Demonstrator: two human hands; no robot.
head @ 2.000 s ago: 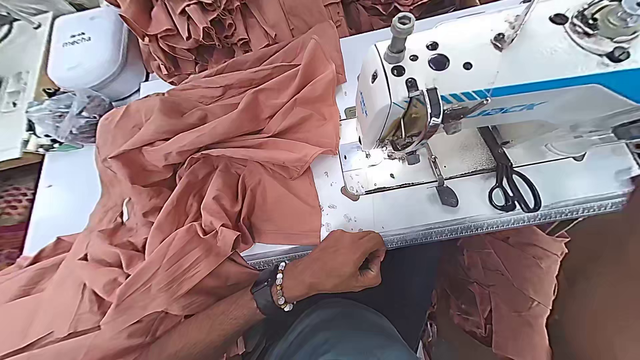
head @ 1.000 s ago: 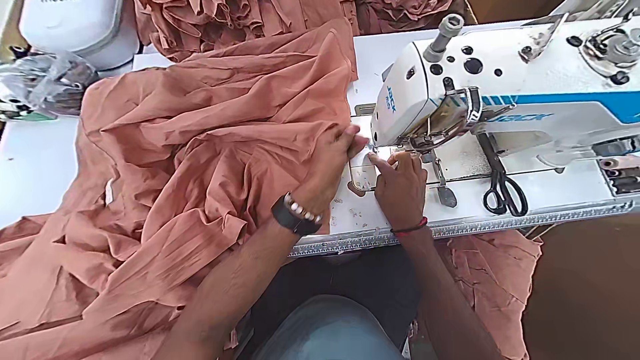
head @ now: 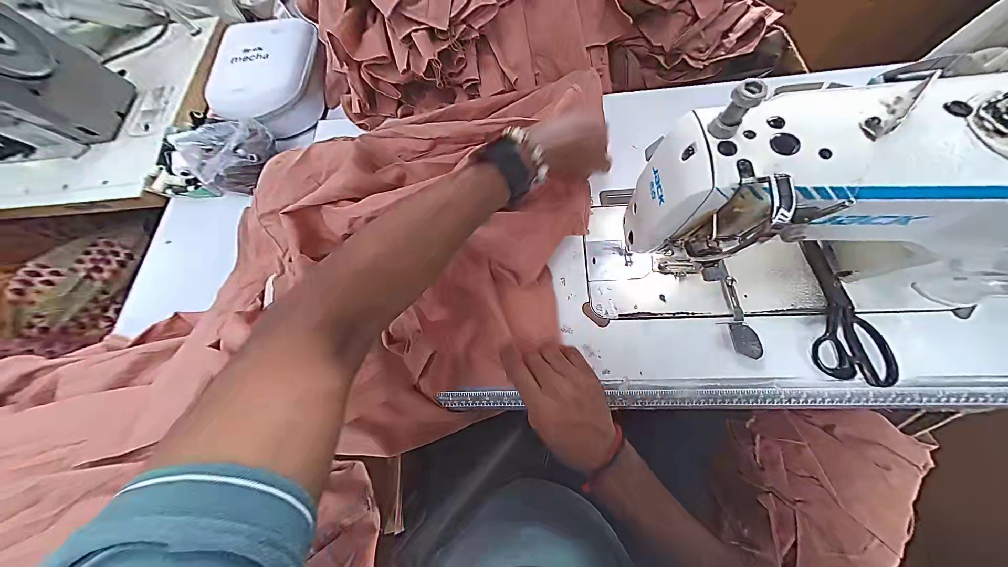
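Observation:
A large piece of salmon-brown fabric (head: 472,268) lies in folds over the left part of the white table, its right edge left of the sewing machine's needle plate. My left hand (head: 571,146), blurred, is on the fabric's far right corner; whether its fingers grip the cloth cannot be told. At the near edge, my right hand (head: 563,402) rests on the fabric's lower right corner, fingers pointing away from me; their hold on the cloth is unclear. Right of both hands stands the white Jack sewing machine (head: 866,197), its needle area lit, with no cloth under the presser foot.
Black-handled scissors (head: 854,339) lie by the machine's base. A measuring tape strip (head: 709,398) runs along the table's front edge. More gathered fabric (head: 441,55) is piled behind. A white case (head: 264,71) and a plastic bag (head: 224,150) sit at the far left; cloth (head: 843,480) hangs below.
Both hands have left the needle area: my left hand moved away from me to the fabric's far corner, my right hand down to the near table edge. The fabric's right edge has been shifted.

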